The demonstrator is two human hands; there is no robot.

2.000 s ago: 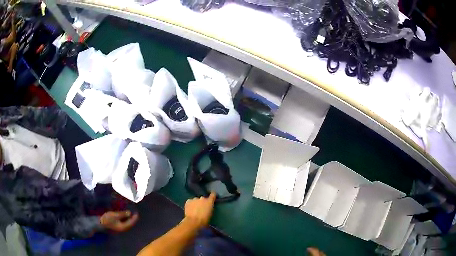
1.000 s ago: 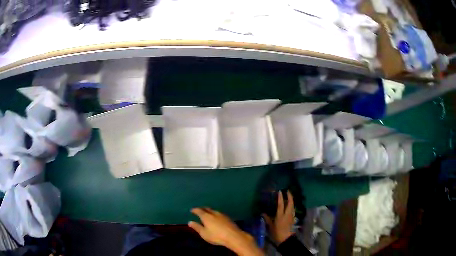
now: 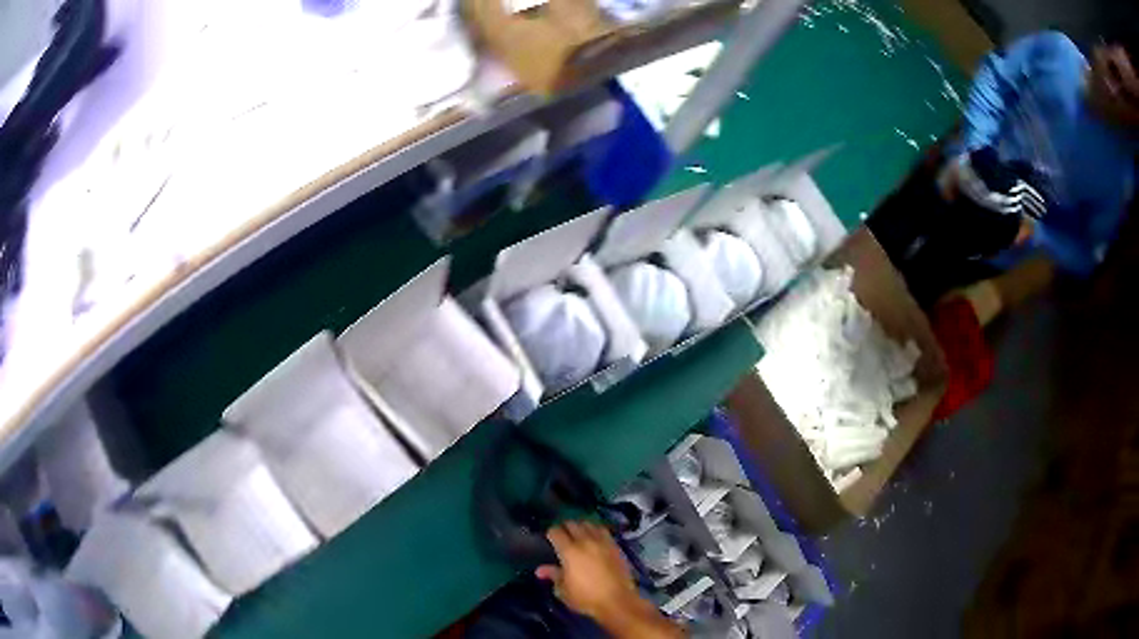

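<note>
A black, blurred loop-shaped thing (image 3: 531,493) is over the green bench near its front edge. My right hand (image 3: 593,574) is bare, with its fingers curled on the near side of the black thing. Blur hides the exact grip. My left hand is not in view. A slanting row of open white cartons (image 3: 431,375) stands behind the black thing, with lid flaps up. Those at the left look empty. Several at the right hold round white-wrapped units (image 3: 562,335).
A blue tote (image 3: 812,587) with boxed pieces and a brown floor carton (image 3: 893,468) of white strips stand beyond the front edge. The white shelf (image 3: 250,162) runs above. A person in blue (image 3: 1062,150) is at the upper right.
The view has swung right, bringing the filled cartons, tote and person into fuller view. The black thing moved right along the bench from its first place. My left hand has left the picture.
</note>
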